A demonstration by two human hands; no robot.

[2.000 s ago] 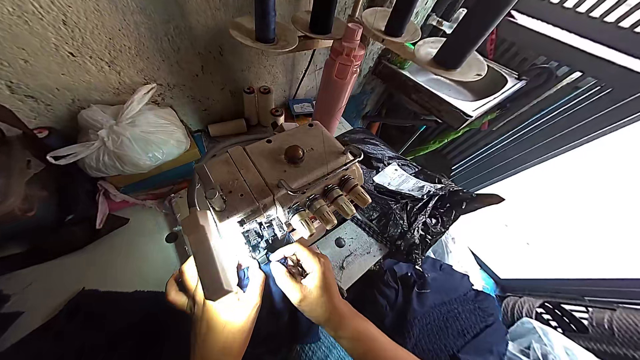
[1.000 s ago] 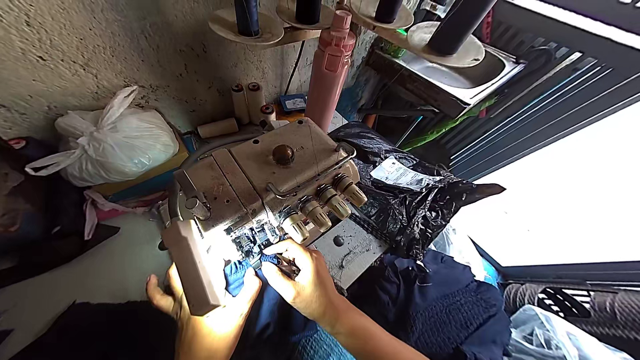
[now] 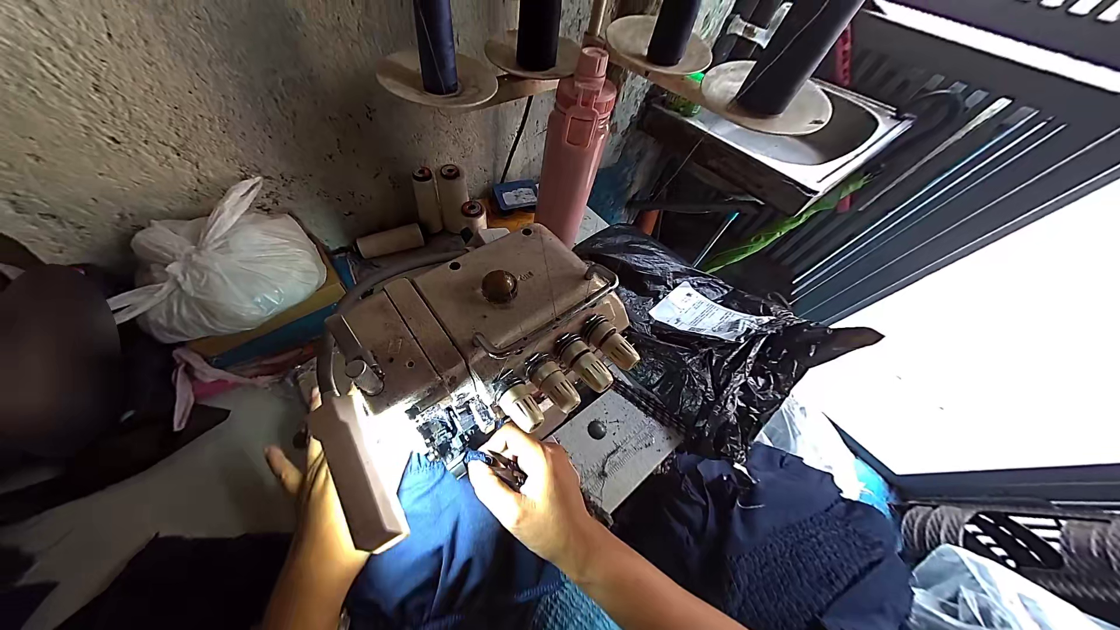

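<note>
An overlock sewing machine (image 3: 437,324) stands in the middle, its lamp lighting the needle area. Blue fabric (image 3: 446,534) runs from the presser foot toward me. My left hand (image 3: 319,486) is beside the fabric, partly hidden behind the lamp arm (image 3: 359,481); its thumb sticks out to the left and its grip is hidden. Just right of the presser foot, my right hand (image 3: 529,490) pinches the fabric edge and holds a small dark tool (image 3: 506,470), perhaps thread snips, within its fingers. Four tension knobs (image 3: 569,372) line the machine's front above that hand.
Thread cones (image 3: 435,44) stand on discs behind. A pink bottle (image 3: 573,149) is behind the machine, a tied white plastic bag (image 3: 227,262) at left. Black plastic (image 3: 726,367) and dark blue garments (image 3: 787,542) lie at right. A metal sink (image 3: 805,131) sits beyond.
My left hand has moved up and back beside the lamp arm, and more blue fabric shows between my hands. My right hand stays near the presser foot with the dark tool.
</note>
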